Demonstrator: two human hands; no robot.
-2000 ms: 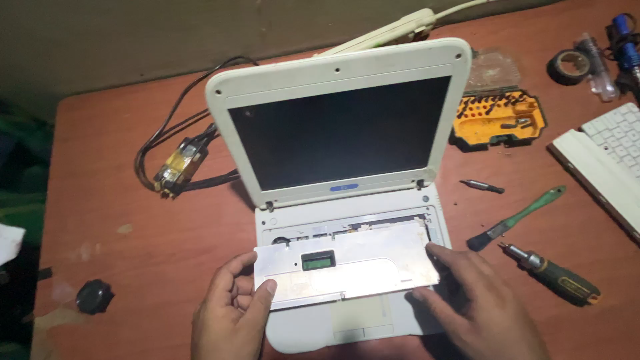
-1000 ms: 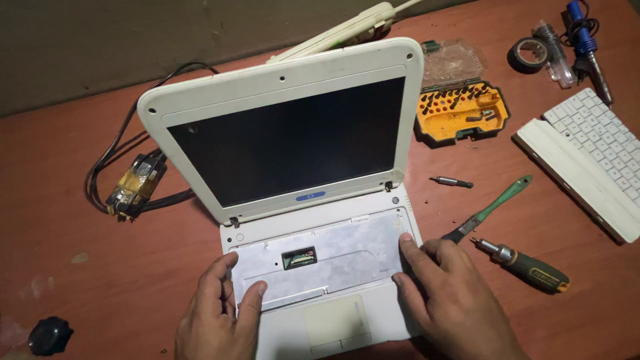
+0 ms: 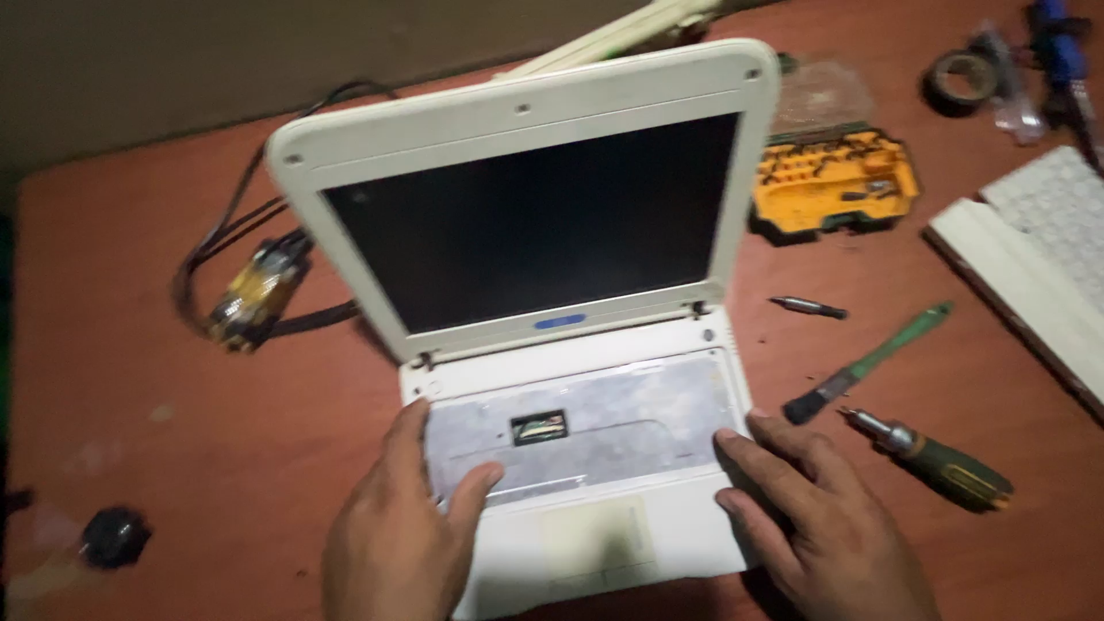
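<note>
A white laptop (image 3: 681, 526) stands with its lid up and its screen (image 3: 552, 216) dark. In its keyboard bay lies a flat silver metal plate (image 3: 612, 423), with a small rectangular cutout showing green parts. My left hand (image 3: 405, 517) rests at the plate's left end, fingers along the laptop's edge and thumb on the plate's lower left. At the right end, my right hand (image 3: 819, 517) touches the plate's lower right corner with a fingertip, its thumb at the palm rest. Both hands have their fingers apart.
Right of the laptop lie a screwdriver bit (image 3: 809, 307), a green-handled brush (image 3: 871, 362), a screwdriver (image 3: 931, 457), an orange bit case (image 3: 837, 185), black tape (image 3: 959, 84) and a white keyboard (image 3: 1026, 285). A cable with a taped adapter (image 3: 263, 293) and a black knob-like object (image 3: 116, 536) are left.
The silver plate, held tilted above the keyboard bay two seconds ago, now lies flat in it. My hands have lowered with it and rest at its two ends.
</note>
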